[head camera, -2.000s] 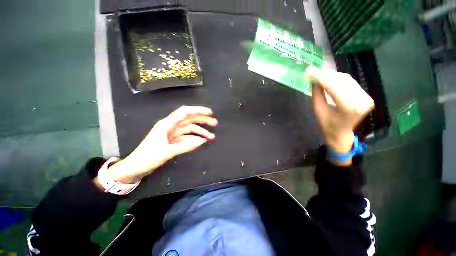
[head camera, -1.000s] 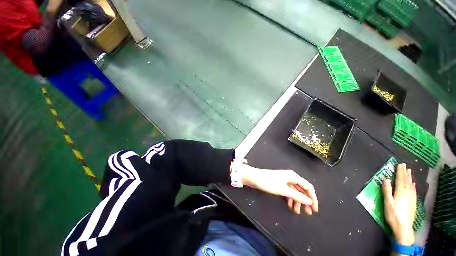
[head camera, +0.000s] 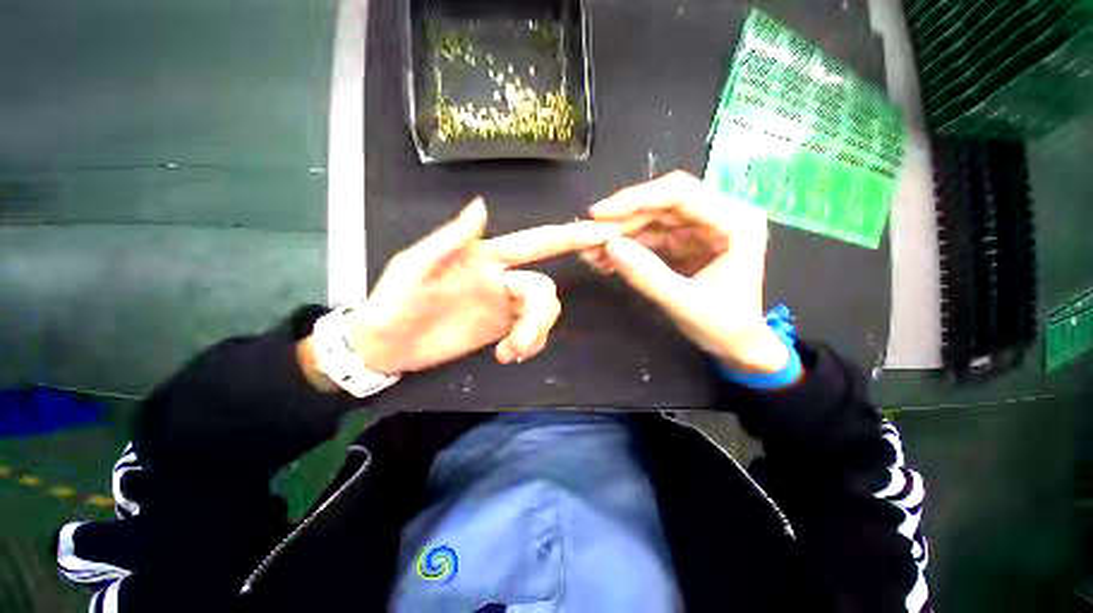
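Note:
My left hand (head camera: 450, 299) is above the black mat (head camera: 563, 359), its index finger stretched to the right and its other fingers curled. My right hand (head camera: 695, 263) pinches or touches the tip of that index finger with thumb and fingers. No part can be made out between them. The right wrist has a blue band, the left a pale one. Green PCB panels (head camera: 809, 132) lie on the mat beyond my right hand, untouched. A black parts tray (head camera: 501, 150) with small gold pins (head camera: 509, 117) stands beyond my left hand.
A stack of green panels (head camera: 1001, 54) stands at the far right top. A black slotted rack (head camera: 989, 252) is right of the mat's pale edge (head camera: 917, 287). Another green panel (head camera: 1069, 329) shows at the right rim. A green surface (head camera: 156, 263) lies left of the mat.
My right hand has left the green panels and moved left to my left hand. My left index finger is now stretched out and touched by it. The camera view has turned back to the mat.

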